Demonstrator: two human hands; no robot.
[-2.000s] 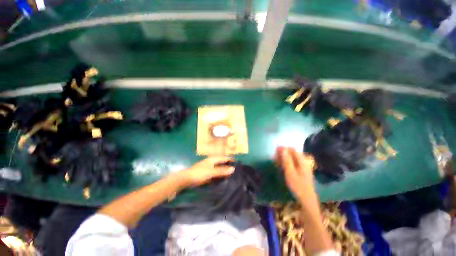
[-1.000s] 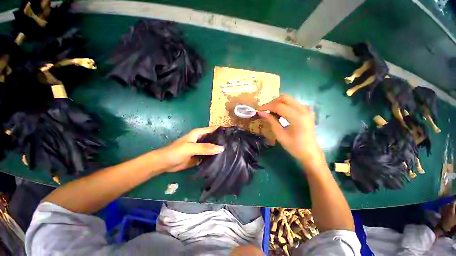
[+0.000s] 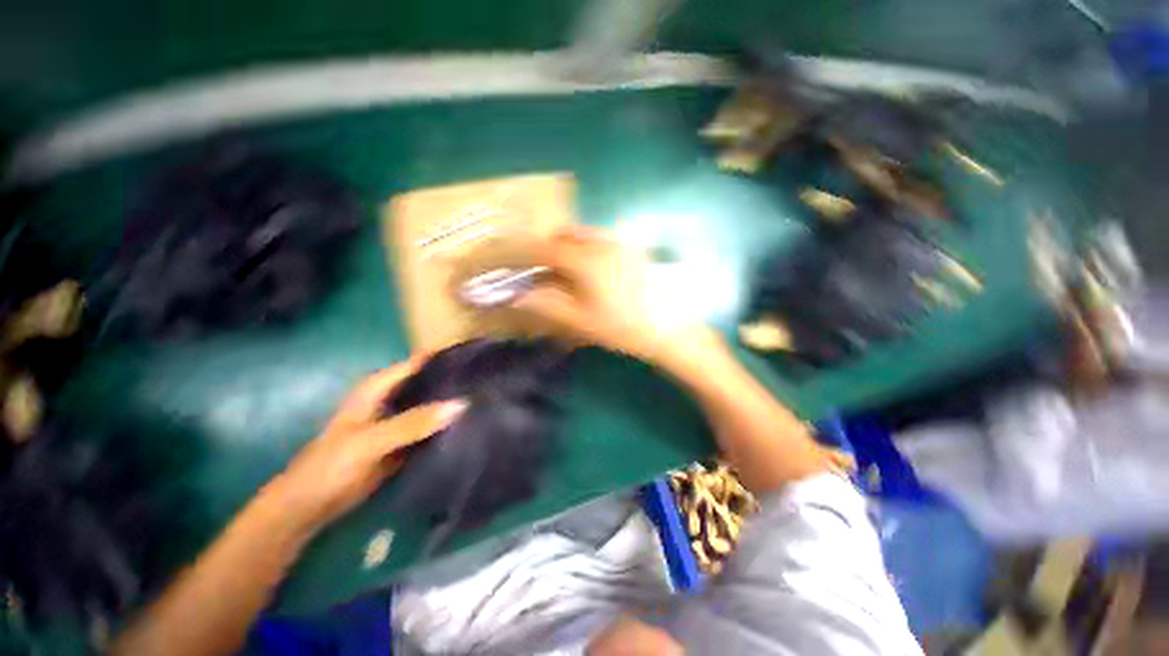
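Note:
The view is blurred. My left hand (image 3: 365, 429) grips a black ragged piece (image 3: 485, 429) at the bench's near edge, thumb on top of it. My right hand (image 3: 580, 288) is over the tan cardboard mat (image 3: 417, 297), its fingertips at the small whitish glue dish (image 3: 491, 286). The fingers are pinched together around something thin and pale that I cannot make out clearly. The black piece lies just below the mat and my right hand.
A loose black piece (image 3: 231, 237) lies at the left. Joined black-and-tan parts (image 3: 846, 263) are heaped at the right, others at the far left. A blue crate (image 3: 679, 532) of tan leg parts (image 3: 712, 513) stands by my lap. Another person's white sleeve (image 3: 994, 455) shows at the right.
The view has turned, so the bench appears shifted left. My left hand still holds the black piece. My right hand remains at the dish. More of the person at the right shows.

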